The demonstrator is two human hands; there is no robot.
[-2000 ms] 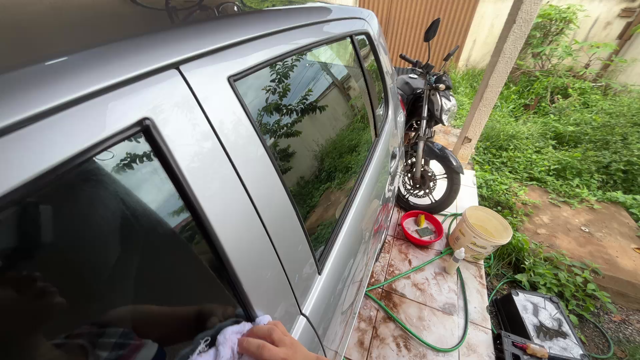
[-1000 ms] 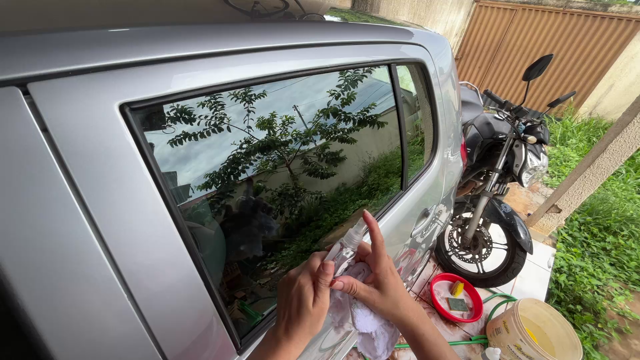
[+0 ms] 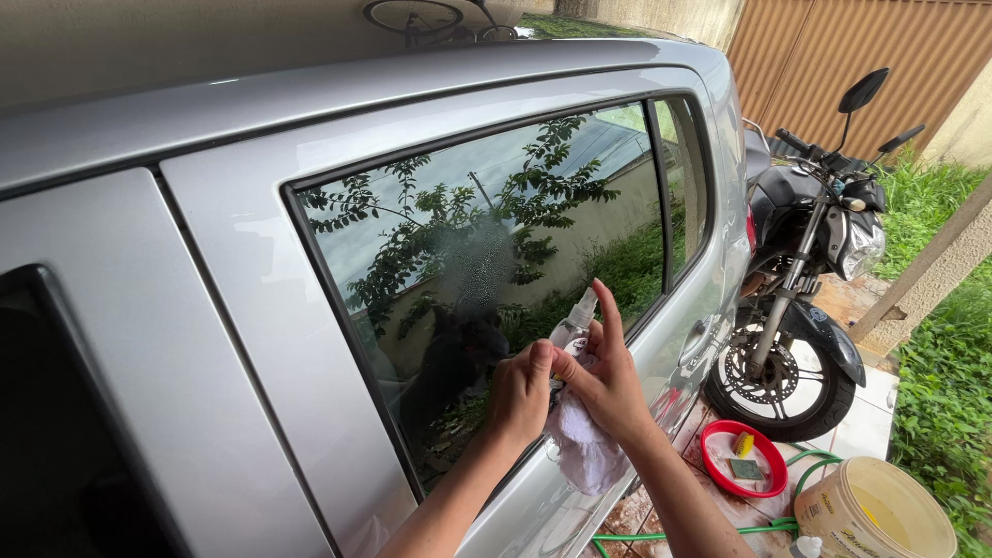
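Note:
My right hand (image 3: 608, 372) grips a small clear spray bottle (image 3: 575, 322), its index finger raised at the white spray head. A white cloth (image 3: 587, 453) hangs below the bottle from between my hands; which fingers hold it is partly hidden. My left hand (image 3: 523, 387) is closed against the bottle's left side, thumb up. Just beyond is the silver car's rear door window (image 3: 434, 271), where a patch of fine droplets (image 3: 479, 263) lies on the dark glass amid reflections of leaves.
On the tiled floor at lower right are a red basin (image 3: 763, 490) with sponges, a plastic bucket (image 3: 837, 508) and a green hose (image 3: 651, 536). A motorcycle (image 3: 790, 310) stands behind the car, near a concrete post (image 3: 922, 279) and grass.
A droplet patch has appeared on the rear window. Two seconds ago one hand held the cloth low by the front window; both hands are now at the bottle. The view has swung toward the rear door.

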